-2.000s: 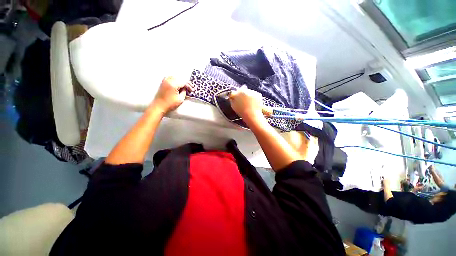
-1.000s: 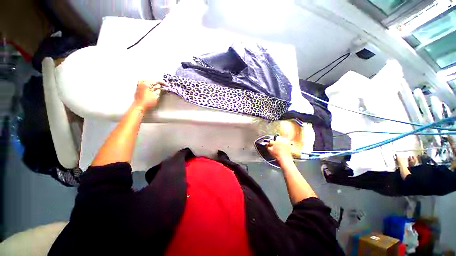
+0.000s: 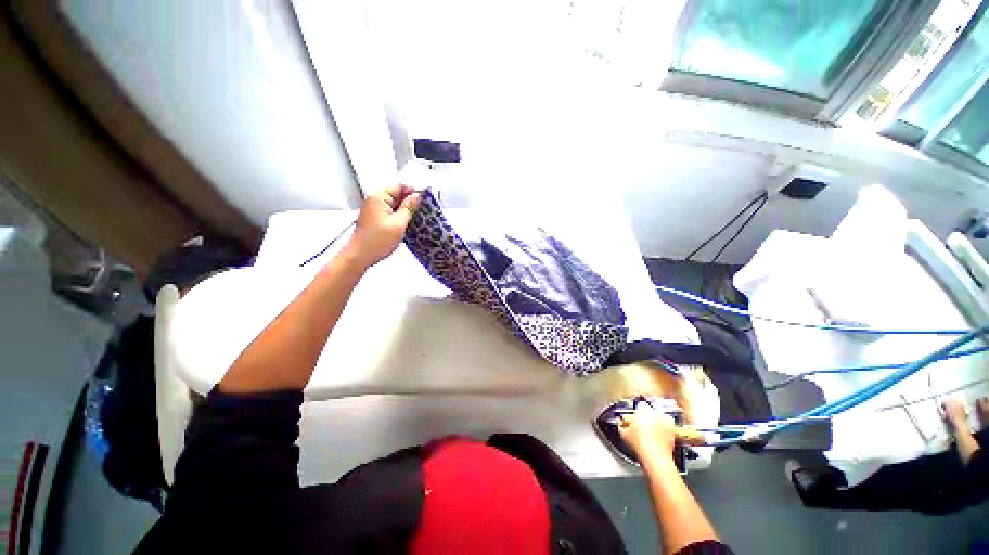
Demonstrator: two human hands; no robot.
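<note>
The leopard-print garment (image 3: 466,271) lies on the white pressing table, its left end lifted up by my left hand (image 3: 385,222), which pinches the corner of the leopard band. The dark grey-blue inside (image 3: 564,276) shows behind the band. My right hand (image 3: 647,431) is around the handle of the steam iron (image 3: 621,427), which is at the right front end of the table, at the tan iron rest (image 3: 642,382). The iron's underside and its exact contact with the rest are hidden.
Blue and white hoses (image 3: 857,407) run right from the iron. A narrow padded arm (image 3: 168,379) is at the table's left end. Dark cloth (image 3: 737,379) hangs beside the right end. Another person's hands (image 3: 957,417) are at a white table far right. Windows are at upper right.
My left hand has raised the band's left end off the table. The iron has moved from the garment to the rest area at the right, still held by my right hand. The view has shifted.
</note>
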